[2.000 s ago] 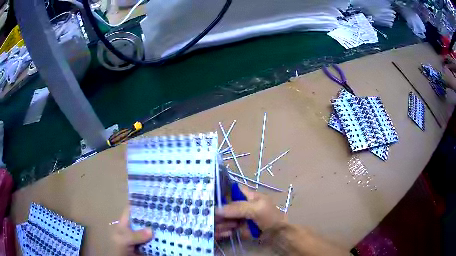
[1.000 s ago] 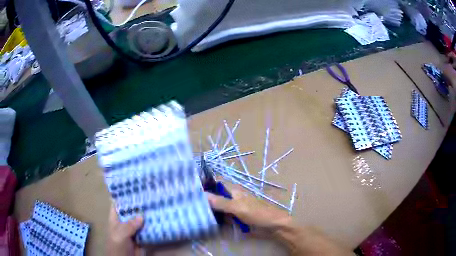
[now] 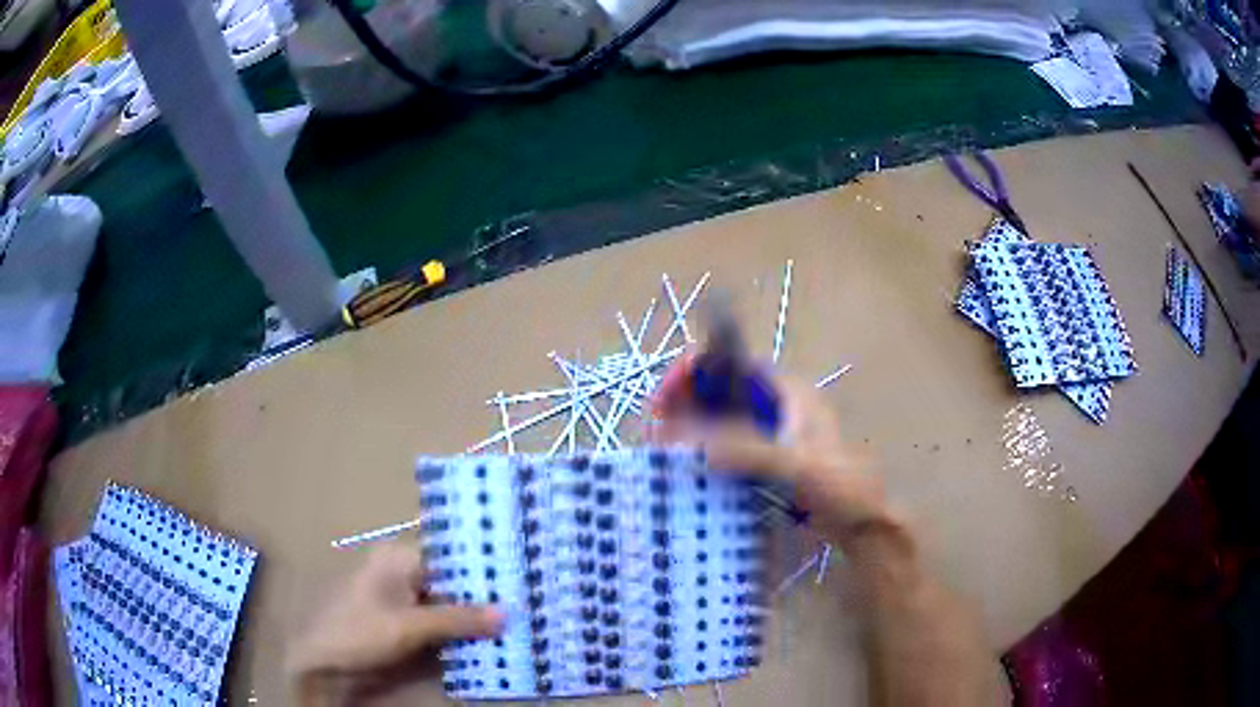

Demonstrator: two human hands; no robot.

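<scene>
A PCB panel (image 3: pixel 594 573) with rows of dark components lies level in front of me at bottom centre. My left hand (image 3: pixel 401 622) grips its left edge, thumb on top. My right hand (image 3: pixel 795 456) holds the blue-handled diagonal cutters (image 3: pixel 732 387), blurred, above the panel's upper right corner. The cutter jaws point up and away from the panel. A criss-cross pile of pale edge strips (image 3: pixel 601 394) lies just beyond the panel.
Waiting panels (image 3: pixel 159 594) lie at left, finished panels (image 3: pixel 1057 318) at right beside purple-handled pliers (image 3: pixel 988 187). Tiny pale bits (image 3: pixel 1029 449) lie below them. A screwdriver (image 3: pixel 394 293) lies by the grey post (image 3: pixel 242 166). Another person's hand shows at the far right edge.
The panel has turned and moved right and lower, off the strip pile. The cutters have lifted away from its side to above its top right corner. The view has shifted left.
</scene>
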